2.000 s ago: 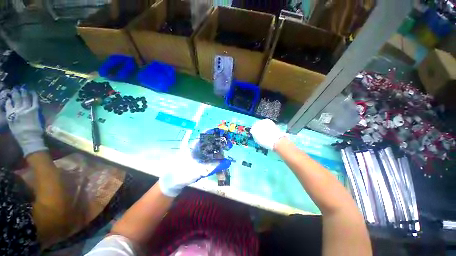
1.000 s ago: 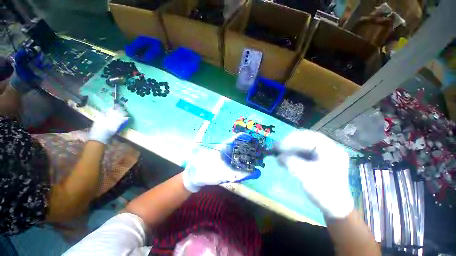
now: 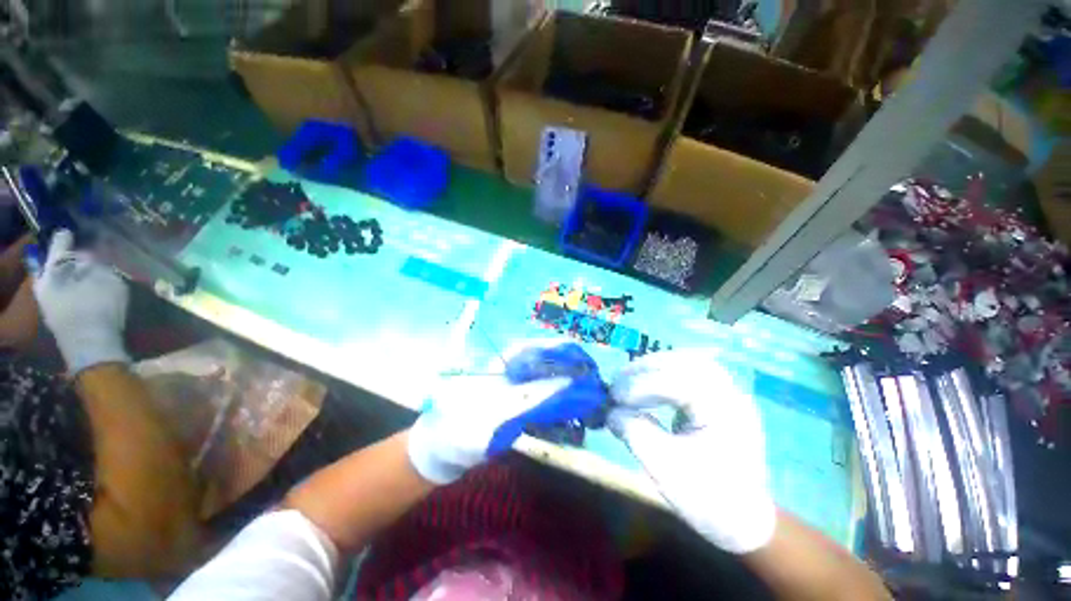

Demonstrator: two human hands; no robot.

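Observation:
My left hand (image 3: 505, 411), in a white glove with blue-coated fingers, is closed around dark fittings (image 3: 566, 430) low in the centre, by the bench's front edge. The fingers cover most of the fittings. My right hand (image 3: 699, 452), in a white glove, is just right of it, its fingertips bent in at the left hand's fingers. Whether it pinches a piece is hidden and blurred. Small coloured parts (image 3: 578, 305), red, yellow and blue, lie on the turquoise board (image 3: 352, 294) beyond my hands, with small black pieces (image 3: 646, 348) at their right.
A blue bin (image 3: 605, 225) and silver hardware (image 3: 667, 258) stand behind, near a phone (image 3: 560, 174) and cardboard boxes (image 3: 576, 123). A grey post (image 3: 846, 176) rises at right, with metal profiles (image 3: 934, 458) below. Round black parts (image 3: 335, 233) lie left, near a neighbour's gloved hand (image 3: 82, 299).
My right hand has come down and left against my left hand; the blurred dark thing at it no longer shows. My left fingers have folded over the fittings. The neighbour's hand has moved left.

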